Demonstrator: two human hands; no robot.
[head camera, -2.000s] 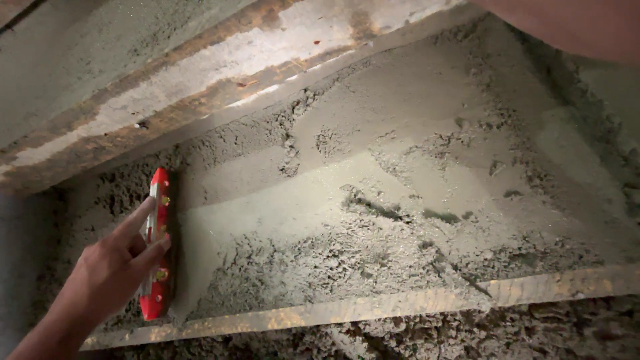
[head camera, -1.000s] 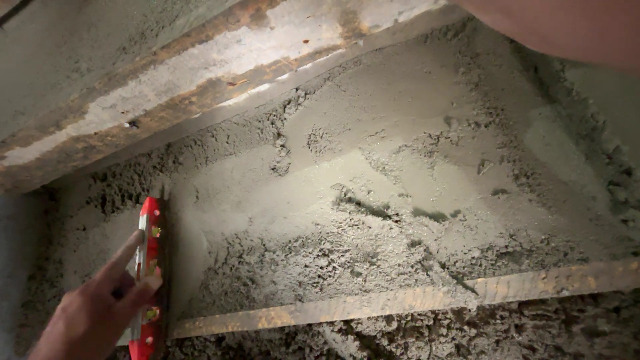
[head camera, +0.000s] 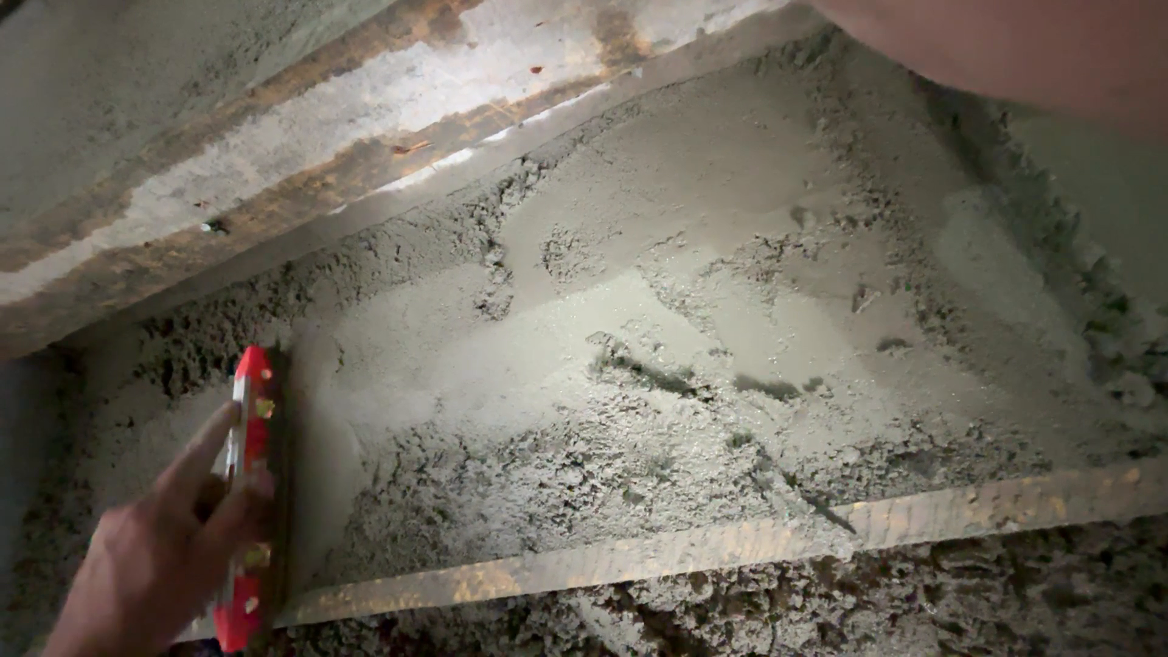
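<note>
At the lower left, my left hand (head camera: 155, 557) grips a short red spirit level (head camera: 251, 438) by its middle, thumb on one side and fingers on the other. The level stands lengthwise across the grey wet mortar (head camera: 401, 365), its near end over the wooden board edge (head camera: 438, 589). The mortar is smooth in the middle and rough and crumbly along its sides. My right hand is not in view; blurred bare skin (head camera: 1031, 46), likely part of an arm, fills the upper right corner.
A stained plank (head camera: 365, 100), caked with mortar, runs diagonally across the upper left. Coarse rubble-like material (head camera: 776, 602) lies below the lower board. A dark groove (head camera: 657, 374) marks the mortar's middle, and a rough ridge (head camera: 1049, 210) runs down the right.
My left hand and the level have moved down toward the lower board; two seconds ago the level's near end lay above that board's edge. The view has shifted slightly.
</note>
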